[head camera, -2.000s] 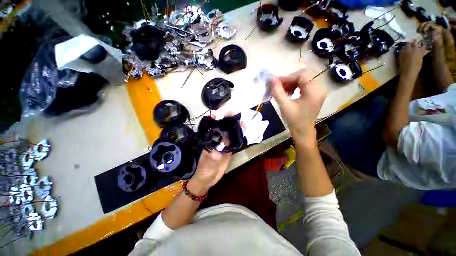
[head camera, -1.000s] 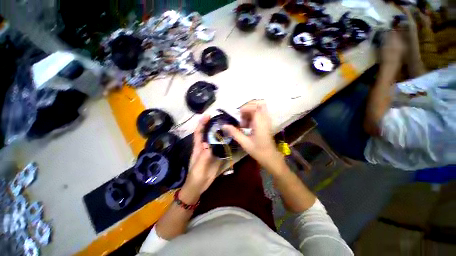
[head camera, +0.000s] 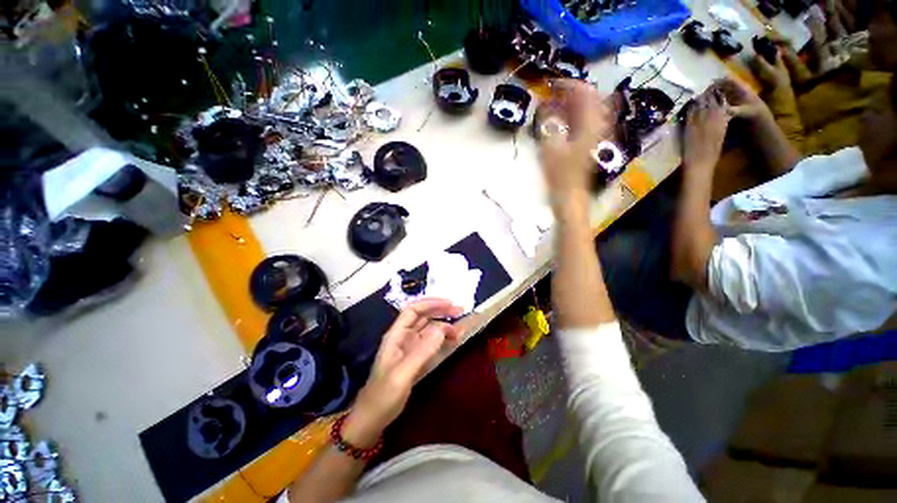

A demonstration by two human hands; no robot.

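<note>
My right hand (head camera: 573, 133) is stretched out over the clustered camera housings near the neighbour; it is blurred and I cannot tell if it holds one. My left hand (head camera: 411, 346) is empty, palm turned up and fingers loosely spread, beside the crumpled white cloth (head camera: 457, 280) on the black mat (head camera: 368, 324). A small dark piece (head camera: 414, 281) lies at the cloth's left side. A front cover (head camera: 285, 374) lies on dark parts on the mat, and another cover (head camera: 215, 426) lies at the mat's left end. Black housings (head camera: 378, 230) stand on the table behind the mat.
Loose silver boards with wires (head camera: 295, 147) pile at the back left. Laid-out boards (head camera: 29, 432) are at the far left. A plastic bag (head camera: 59, 255) is at upper left, a blue bin (head camera: 610, 27) at the far end. A neighbouring person's arm (head camera: 695, 196) works at right.
The housing unit held in both hands is gone from the left hand. The right hand has moved away to the housing cluster. The left hand has opened. The view has shifted.
</note>
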